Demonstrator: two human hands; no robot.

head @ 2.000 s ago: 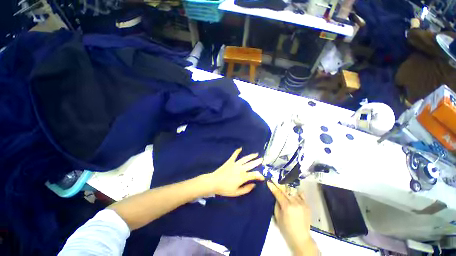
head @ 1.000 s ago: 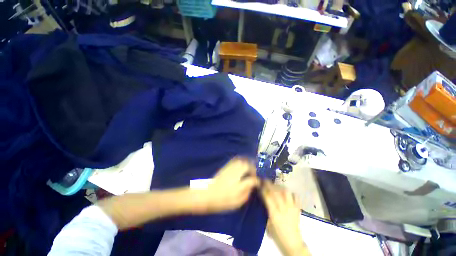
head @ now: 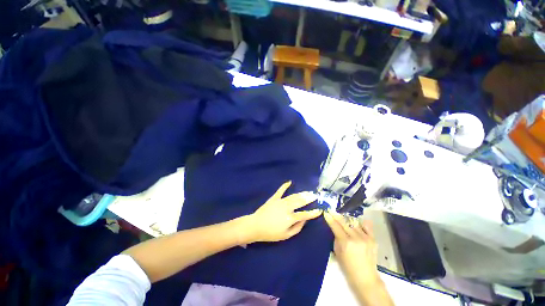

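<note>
The navy garment piece (head: 257,173) lies flat on the white table and runs under the needle area of the white sewing machine (head: 412,173). My left hand (head: 281,218) lies on the cloth just left of the presser foot (head: 330,202), fingers spread towards it. My right hand (head: 354,242) is at the cloth's right edge, just in front of the foot, with its fingertips on the cloth. The needle itself cannot be made out. A small white tag (head: 219,149) shows on the cloth.
A large navy and black garment pile (head: 101,113) covers the left side. A dark rectangular pad (head: 416,246) lies below the machine arm. A white spool (head: 460,132) and an orange and white box (head: 530,134) are at right. A wooden stool (head: 296,58) stands behind the table.
One second ago my hands were close together and blurred at the cloth's edge. Now my left hand lies flatter with fingers spread, and my right fingertips are nearer the presser foot.
</note>
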